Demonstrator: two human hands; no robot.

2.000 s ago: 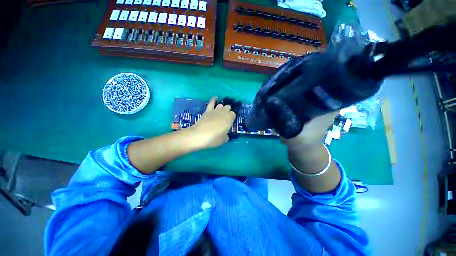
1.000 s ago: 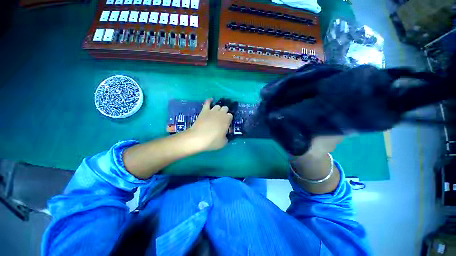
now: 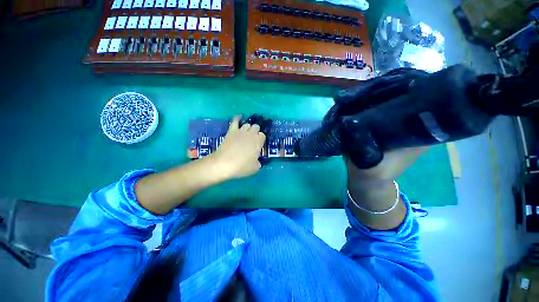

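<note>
A flat dark jig [image 3: 201, 127] with a row of small parts along its near edge lies in front of me. My left hand [image 3: 239, 150] lies over its middle with black-covered fingertips; what the fingers touch is hidden. My right hand [image 3: 387, 162] is wrapped around a thick black electric screwdriver [image 3: 408, 112]. The screwdriver's tip points left and down at the jig's right part, over the row of parts. Black parts with thin leads [image 3: 274, 146] show between my left hand and the tip.
A round dish of screws [image 3: 129, 117] is left of the jig. Behind stand a brown tray with white and silver-grey pieces [image 3: 159, 66] and a brown tray with black pieces [image 3: 307, 69]. A crumpled clear bag [image 3: 414, 44] lies at the back right, with the screwdriver's cable at the right edge.
The screwdriver has swung to a different angle, and its tip is at the jig's right part. The whole bench has shifted left in the view. My left hand stays on the jig.
</note>
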